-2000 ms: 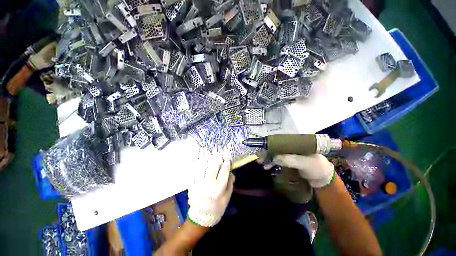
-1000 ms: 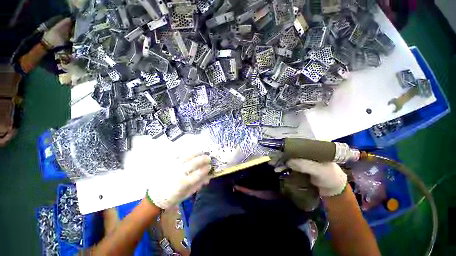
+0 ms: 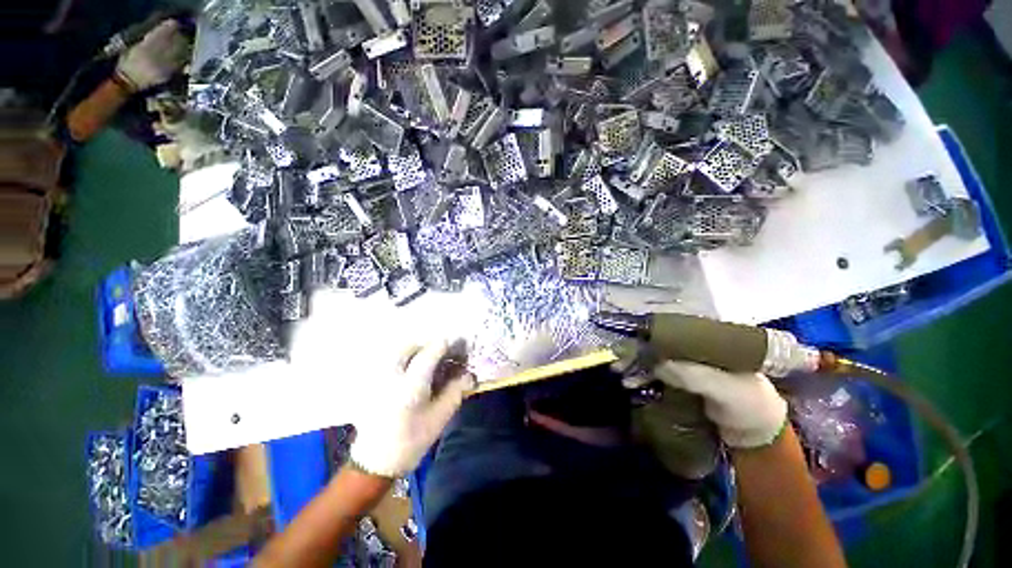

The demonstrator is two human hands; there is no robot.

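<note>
My right hand, in a white knitted glove, is closed around the olive-grey air screwdriver, whose dark nose points left over the table's front edge. My left hand, also gloved, is at the front edge, left of the driver, with its fingers curled. Something small and dark shows between thumb and fingers; I cannot tell whether it is held. Thin shiny screws or rivets lie loose between the hands. Grey perforated brackets are heaped behind them.
A clear bag of silver pieces lies at the table's left. An open-end wrench lies at the right by loose brackets. Blue bins stand below the edge. An air hose curves at right. Another person's gloved hand is at upper left.
My left hand first moves left from beside the screw pile, then its fingers curl at the edge. The driver stays in my right hand. The whole view has shifted.
</note>
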